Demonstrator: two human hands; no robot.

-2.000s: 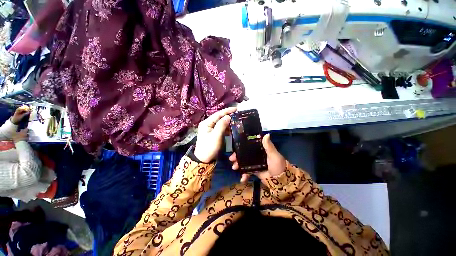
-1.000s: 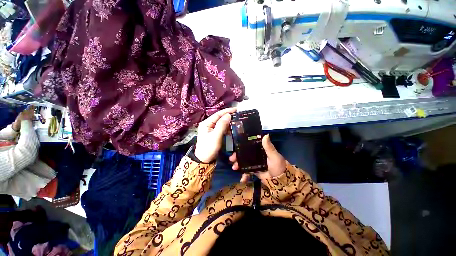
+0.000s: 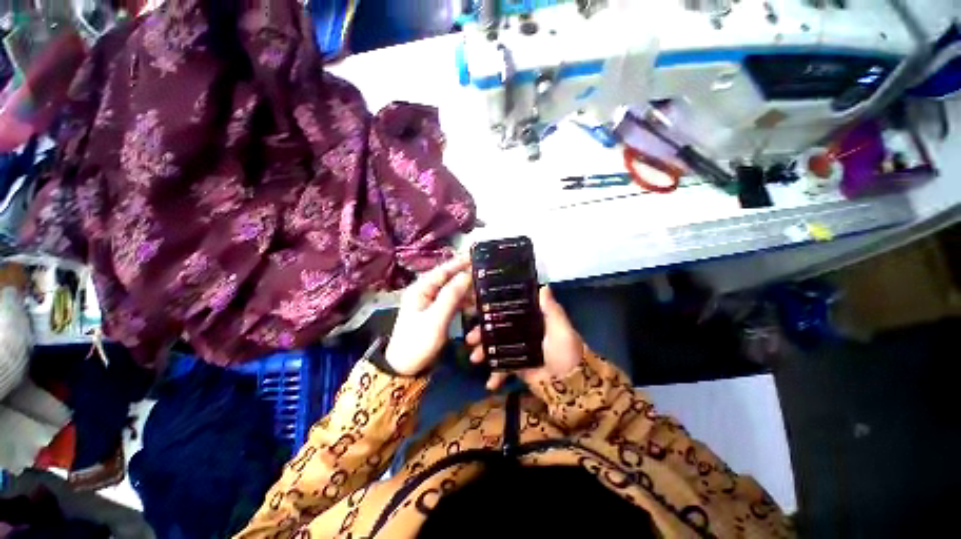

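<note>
A black mobile phone (image 3: 507, 305) is upright in front of my body, its dark screen lit with rows of small text and icons. My right hand (image 3: 527, 342) holds its lower part, thumb on the right edge and fingertips showing on the left edge. My left hand (image 3: 430, 316) is beside the phone's left edge, fingertips near its upper left side; whether they touch it is unclear. A large heap of maroon floral fabric (image 3: 248, 200) lies on the table to the left, just beyond my left hand.
A white sewing machine (image 3: 674, 63) stands at the back right of the white table (image 3: 590, 232). Red-handled scissors (image 3: 652, 170) and thin snips (image 3: 595, 182) lie before it. A blue crate (image 3: 282, 395) and dark fabric are lower left. A white sheet (image 3: 738, 421) is lower right.
The view has shifted, so the table items appear further left and slightly lower. The phone screen now shows a list. My left fingertips are slightly lower beside the phone.
</note>
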